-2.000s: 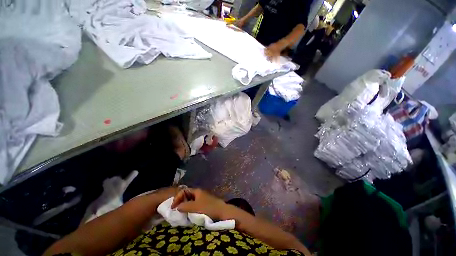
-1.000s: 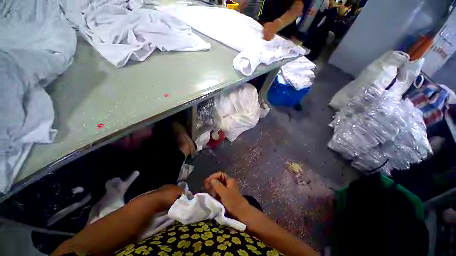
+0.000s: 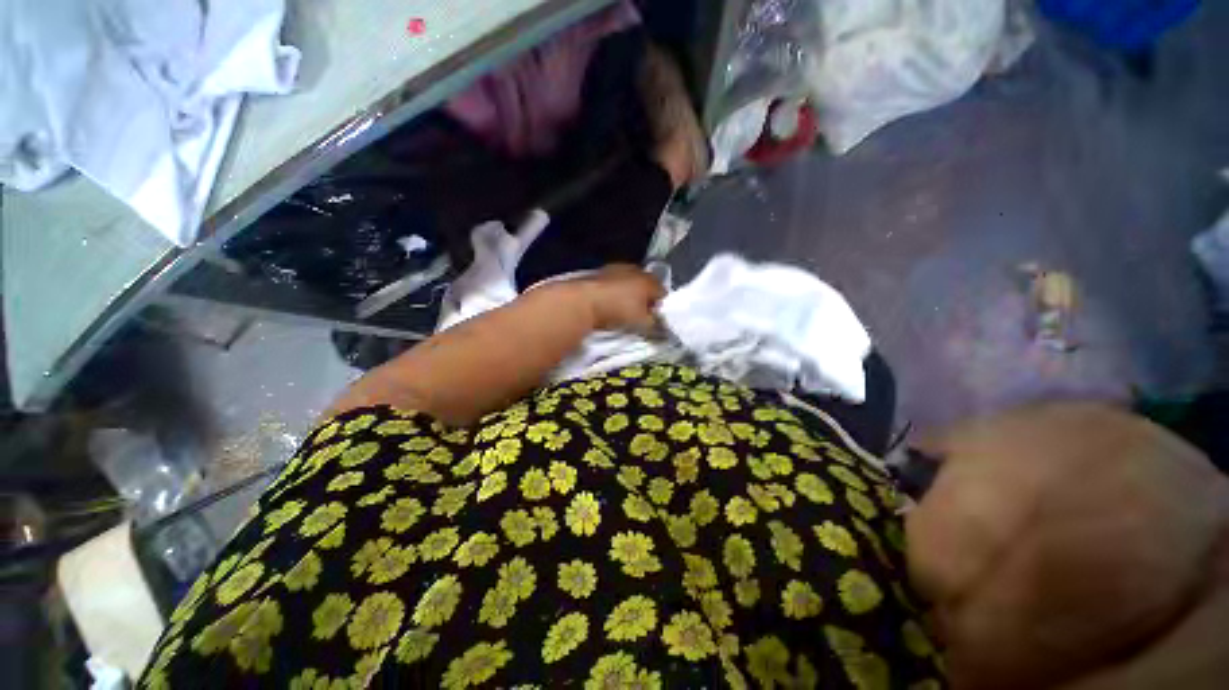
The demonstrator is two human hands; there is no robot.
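Note:
A white garment (image 3: 768,324) lies bunched across the lap, over the black top with yellow flowers. My left hand (image 3: 627,297) is closed on the garment's edge at its left side. My right hand (image 3: 1065,506) is at the lower right, large and blurred, close to the camera and apart from the garment. A small dark item (image 3: 914,469) shows at its left side; I cannot tell what it is. The fingers of my right hand are not clear.
The table edge (image 3: 337,144) runs across the upper left, with white garments (image 3: 148,95) on top. Black plastic (image 3: 337,202) lies beneath. A white sack (image 3: 903,61) with a red item (image 3: 784,132) and a blue crate (image 3: 1119,16) stand at the top. Someone's foot (image 3: 678,148) shows under the table.
The view has tilted down towards the lap. My right hand has moved away from the garment to the lower right, near the camera. My left hand still holds the garment.

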